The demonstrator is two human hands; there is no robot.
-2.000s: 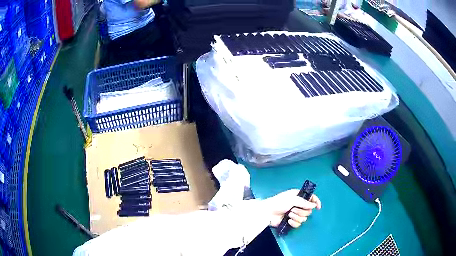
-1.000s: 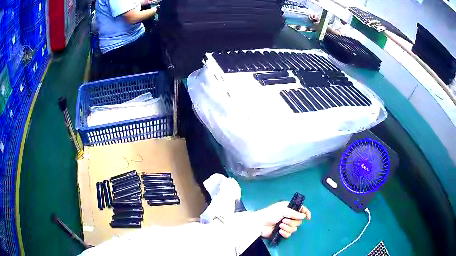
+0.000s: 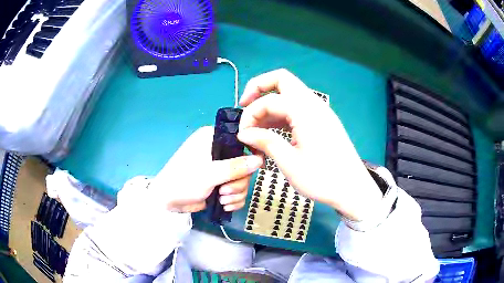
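My left hand [image 3: 213, 177] is shut on a black bar [image 3: 226, 145], held upright over the teal bench; dark pads show near its top end. My right hand [image 3: 293, 132] is at the bar's upper right side, with curled fingertips and thumb close to it. Whether it pinches a small pad cannot be told. A pale sheet [image 3: 267, 221] with rows of small black pads lies below and behind my right hand, which partly covers it. Some spots on the sheet are bare.
A desk fan [image 3: 172, 25] with a purple grille stands at the upper left, its white cable running toward the bar. A film-covered stack [image 3: 55, 94] is at the left. A cardboard sheet [image 3: 21, 204] holds black bars. A black slotted tray [image 3: 434, 166] and blue basket [image 3: 457, 271] are at the right.
The view has swung right and down onto the bench. My right hand, the pad sheet and the slotted tray now show more fully. My left hand still holds the bar.
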